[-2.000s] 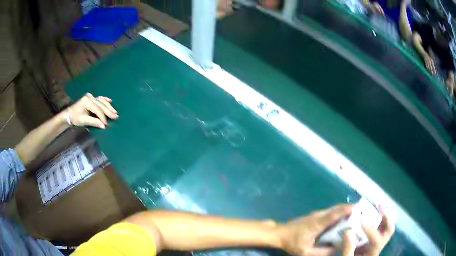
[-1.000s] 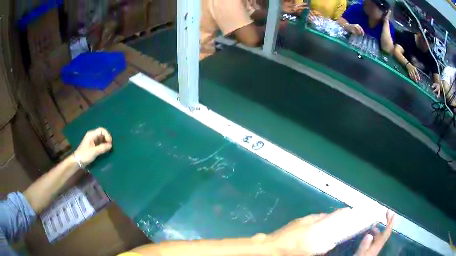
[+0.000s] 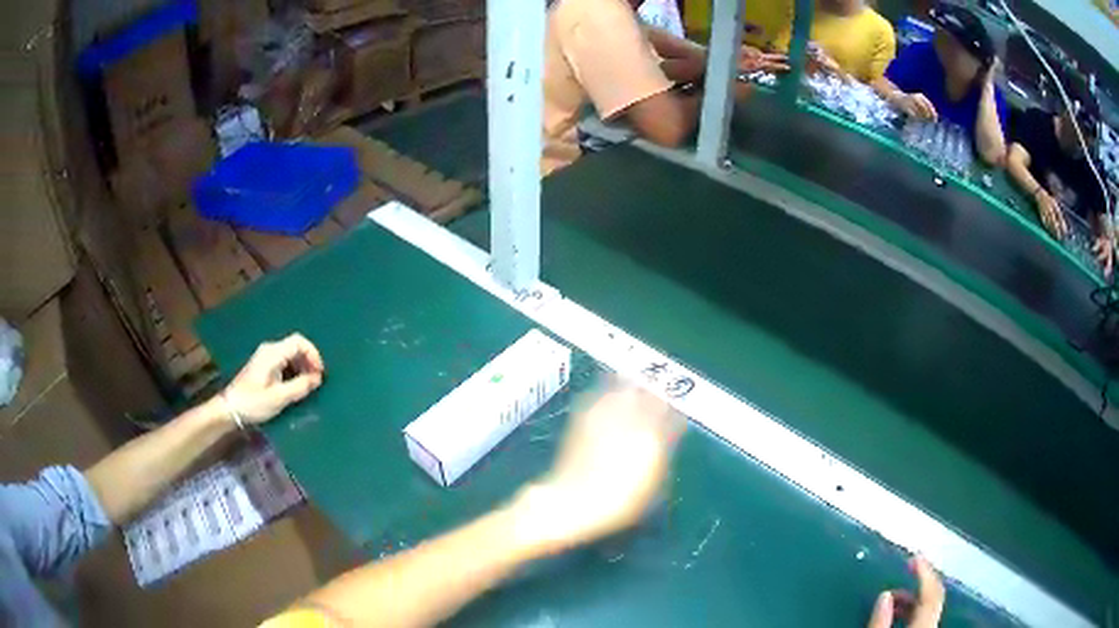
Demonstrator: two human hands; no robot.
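Note:
A closed white product box (image 3: 491, 407) with small dark print and a green mark lies flat and slanted on the green bench. My left hand (image 3: 620, 448), on the yellow-sleeved arm, is strongly blurred just right of the box; a gap shows between them and I see nothing in it, but its finger shape is unclear. My right hand (image 3: 911, 604) is at the bottom right, cut off by the frame edge, with thumb and finger apart and nothing visible in it.
A neighbour's hand (image 3: 276, 380) rests over the bench's left edge, above a labelled brown carton (image 3: 264, 570). A white post (image 3: 514, 160) stands at the white edge strip (image 3: 785, 454). The conveyor (image 3: 785, 294) lies beyond, with people behind; a blue bin (image 3: 276, 187) is upper left.
The white box, between my hands at the lower right before, now lies on the bench further left. My left hand has moved left and up, away from my right hand. The view has shifted.

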